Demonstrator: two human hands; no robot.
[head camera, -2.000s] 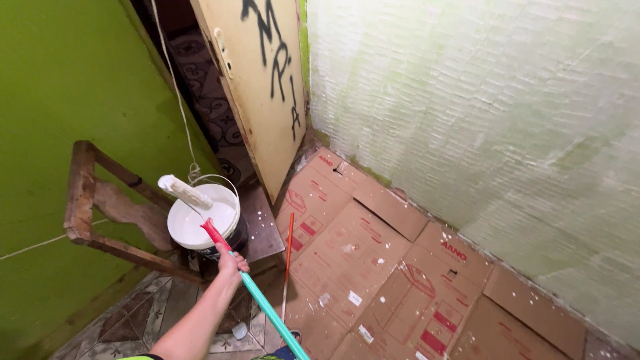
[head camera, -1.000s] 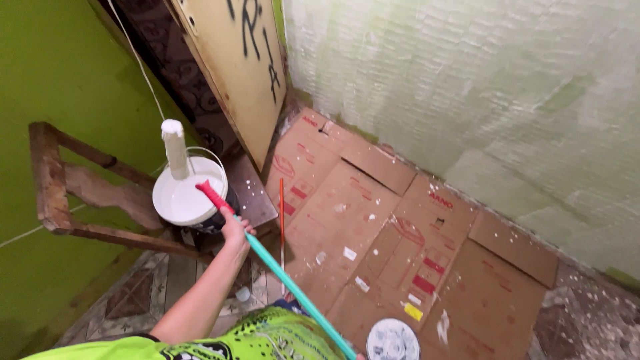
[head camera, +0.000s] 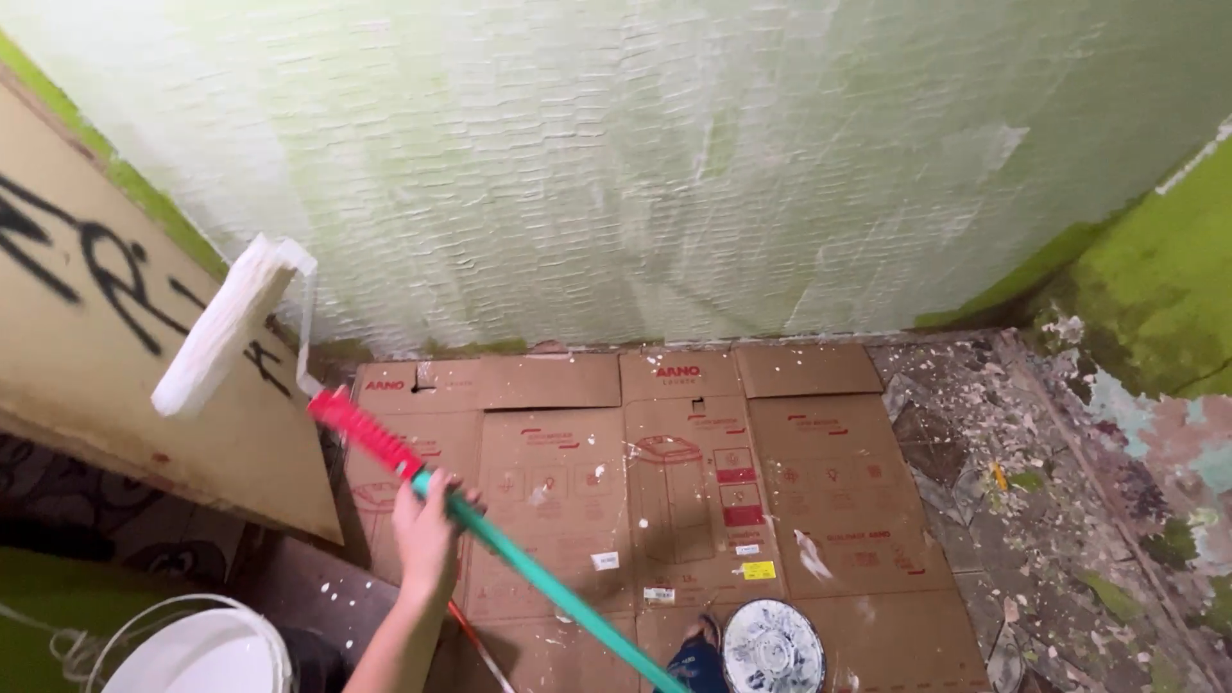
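My left hand is closed around the green pole just below the red handle of a paint roller. The white-coated roller sleeve is raised at the left, in front of the graffitied door and the partly white-painted green wall. No contact between sleeve and wall can be made out. A white bucket with pale paint stands at the lower left, below the roller. My right hand is out of view; the pole runs off the bottom edge.
Flattened cardboard covers the floor along the wall. A paint-spattered round lid lies beside my foot. The door juts in at the left. A red stick lies on the cardboard. Paint flakes litter the tiles at the right.
The roller has come up out of the bucket and is now in the air near the wall. The view has swung right.
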